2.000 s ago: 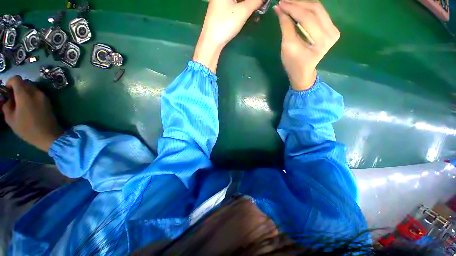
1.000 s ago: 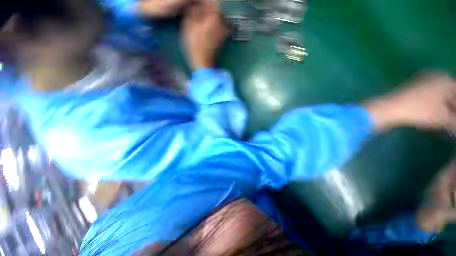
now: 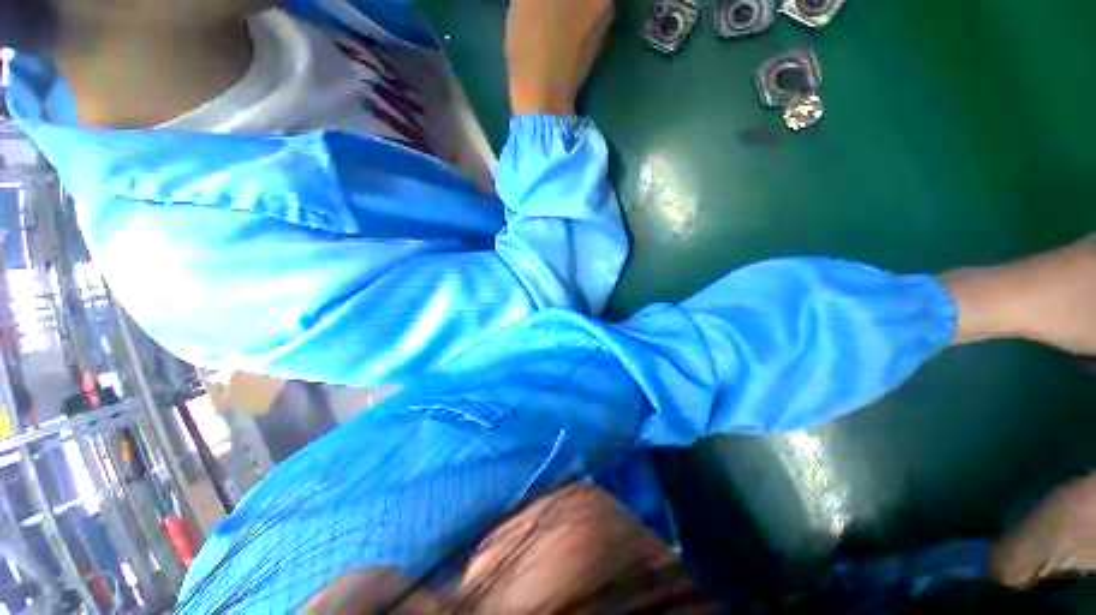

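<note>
Several small black-and-silver square modules with a ring in the centre lie on the green mat. The nearest module (image 3: pixel 787 78) has a small round shiny piece at its lower corner; others sit at the top edge, one of them (image 3: pixel 671 24) near a neighbour's hand. My left hand (image 3: pixel 1043 303) reaches to the right edge, which cuts it off past the wrist, so its fingers are hidden. My right hand (image 3: pixel 1064 535) shows only in part at the lower right edge, its fingers out of view. What either hand holds cannot be seen.
A person in a blue coat sits close on my left, with a forearm and part of a hand (image 3: pixel 555 54) on the green mat (image 3: pixel 721 204). Metal racks (image 3: pixel 90 469) and a brown carton (image 3: pixel 250 390) stand at the lower left.
The view has swung left, bringing the neighbour's body and racks into the picture and shifting the modules right. My hands moved from the top middle to the right edge; the pen-like tool is out of view.
</note>
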